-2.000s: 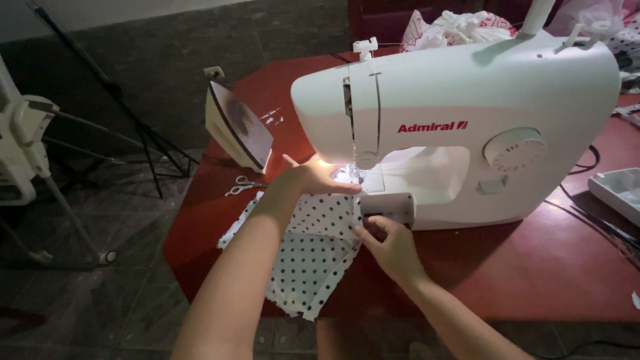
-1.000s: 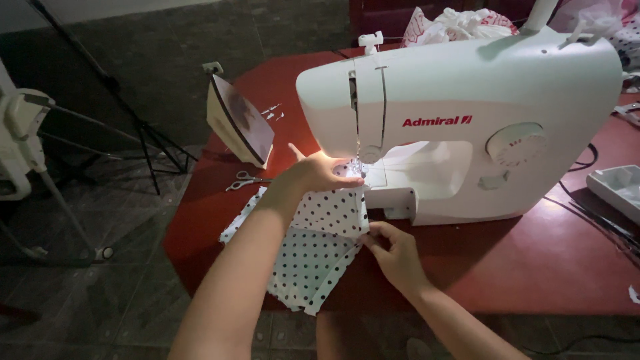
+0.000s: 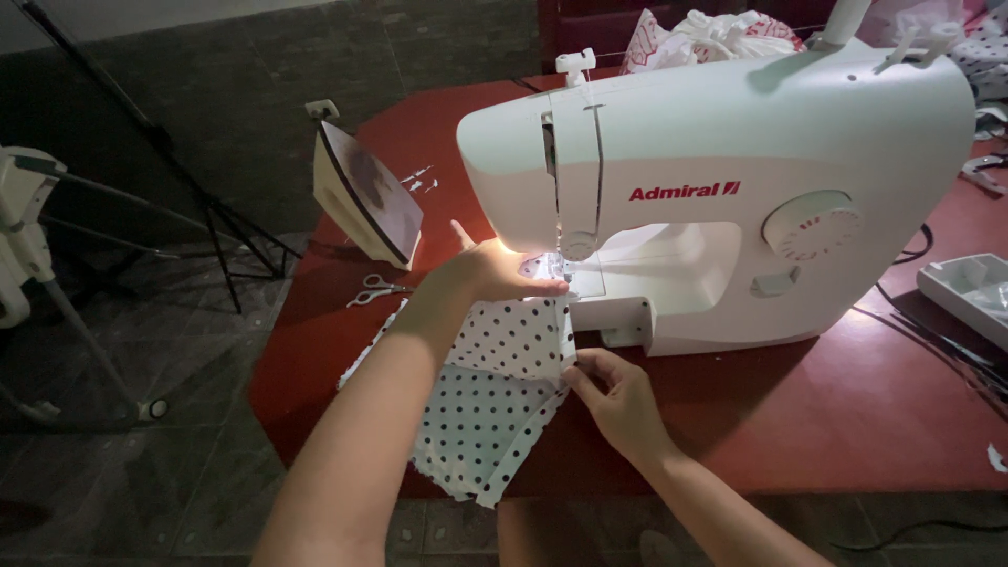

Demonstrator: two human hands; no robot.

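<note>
A white sewing machine (image 3: 693, 173) stands on a red table, its lamp lit over the needle area. White fabric with dark polka dots (image 3: 480, 409) runs from under the presser foot toward the table's front edge, with a folded strip along its right side. My left hand (image 3: 500, 272) lies on the fabric beside the presser foot, fingers apart, thumb close to the foot. Below the machine's free arm, my right hand (image 3: 614, 386) pinches the folded edge of the fabric between thumb and fingers. The needle tip is hard to make out.
An upright clothes iron (image 3: 366, 197) and white-handled scissors (image 3: 378, 290) are left of the machine. Thread scraps lie behind them. A white tray (image 3: 972, 295) and dark cables are at the right, plastic bags (image 3: 724, 35) behind. A black tripod (image 3: 213, 205) stands beyond the table's left side.
The fabric's lower part hangs a little differently beside my right hand than two seconds ago. My left hand stays beside the presser foot, and my right hand still holds the fabric edge.
</note>
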